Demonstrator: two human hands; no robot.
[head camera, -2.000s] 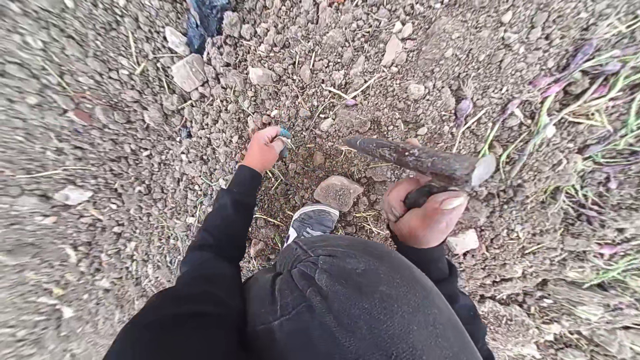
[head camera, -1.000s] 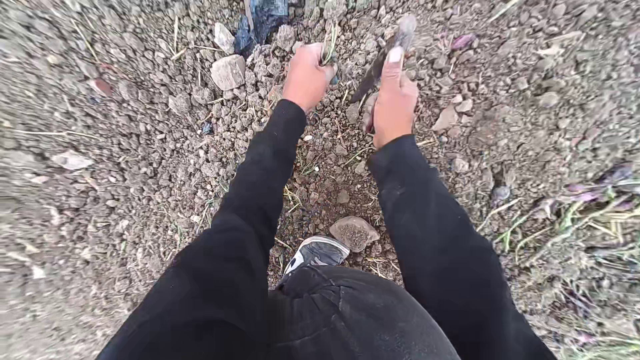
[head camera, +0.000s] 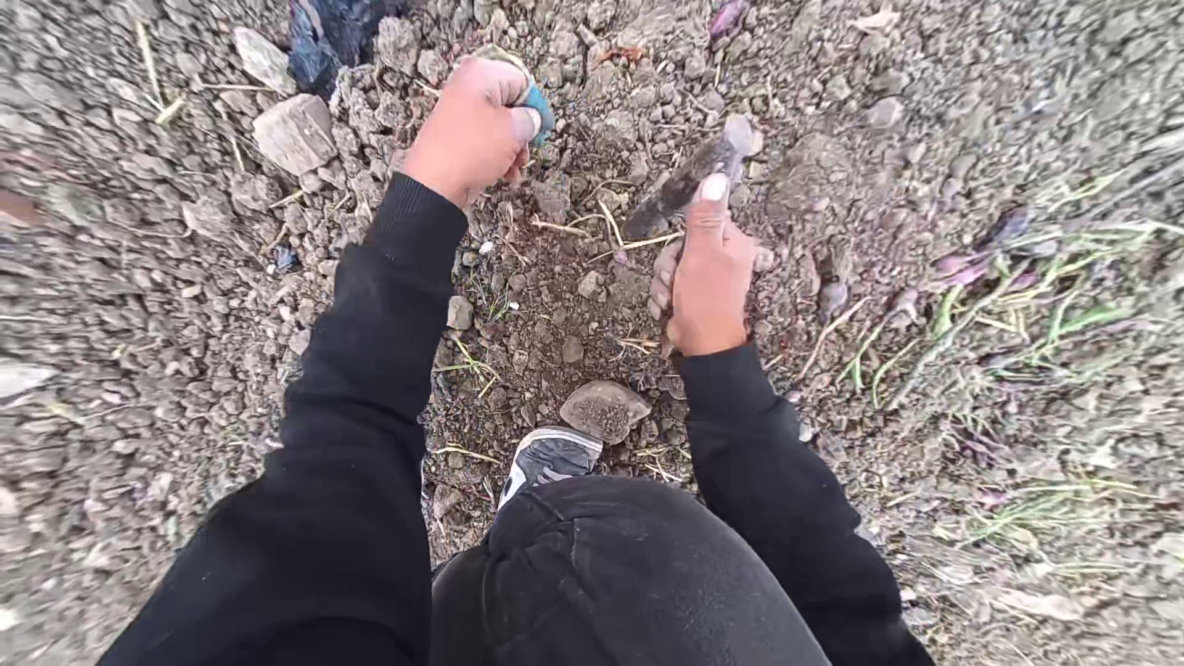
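Note:
My left hand (head camera: 481, 125) is closed at the upper middle, over stony soil, around a small clump with a blue piece and some pale green material at its edge; what exactly it is I cannot tell. To the right, my right hand (head camera: 710, 268) grips a hand tool with a dark, dirt-covered metal blade (head camera: 668, 196), thumb laid along its top. The blade's lower end is close to the soil beside dry stalks (head camera: 638, 244). Whether it touches the ground is unclear. The tool's handle is mostly hidden in my fist.
A flat stone (head camera: 605, 411) lies by my shoe (head camera: 553, 455). Purple onions with green tops (head camera: 1017, 305) lie on the right. At the upper left are a black plastic scrap (head camera: 324, 42) and a pale stone (head camera: 296, 134). A purple bulb (head camera: 728, 17) lies at the top.
Two seconds ago the hands were lower and the tool pointed left; both hands then moved forward. Since one second ago they have moved farther apart. The view has shifted.

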